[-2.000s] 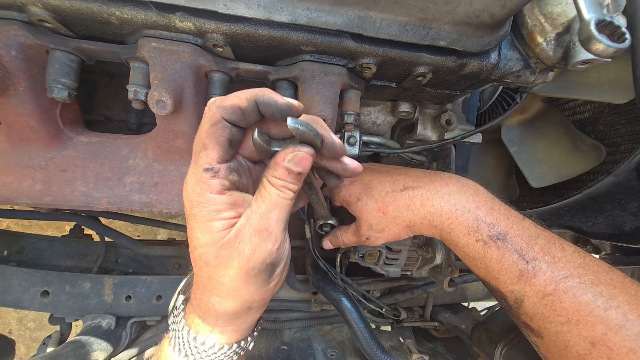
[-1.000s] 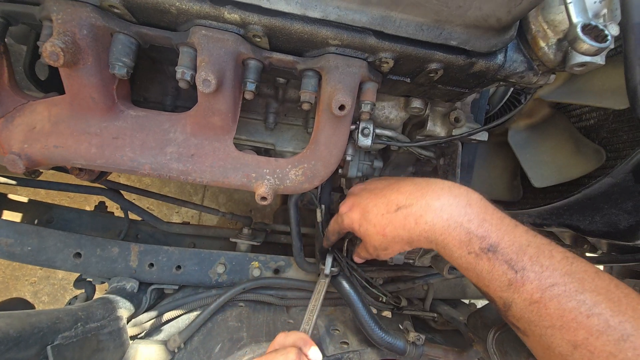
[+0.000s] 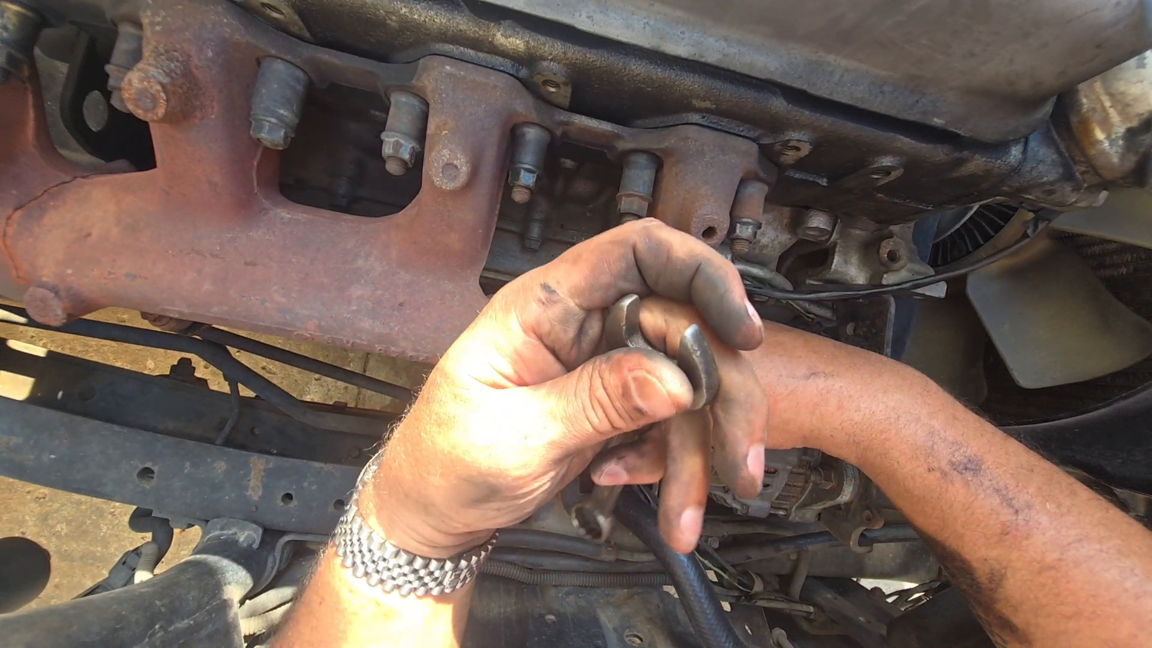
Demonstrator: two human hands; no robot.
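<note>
My left hand (image 3: 576,387), with a metal-link watch band at its wrist, holds a metal wrench (image 3: 698,364) by its open-ended jaw, between thumb and bent fingers. Most of the wrench's shank is hidden by the fingers; a ring-shaped metal end (image 3: 591,520) shows just below them. Of my right hand (image 3: 781,387) only the wrist side shows, beyond the left fingers; its own fingers are hidden. The right forearm comes in from the lower right. A black rubber hose (image 3: 670,562) runs down below the hands.
Above left lies a rusty exhaust manifold (image 3: 225,261) with studs and nuts. A fan blade (image 3: 1048,310) is at the right. A steel frame rail (image 3: 180,472) crosses the lower left. A thin cable (image 3: 882,292) passes above the right forearm, and an alternator (image 3: 810,486) sits below it.
My left hand has come up from the bottom edge, where it held the wrench a second ago, and now covers my right hand's fingers.
</note>
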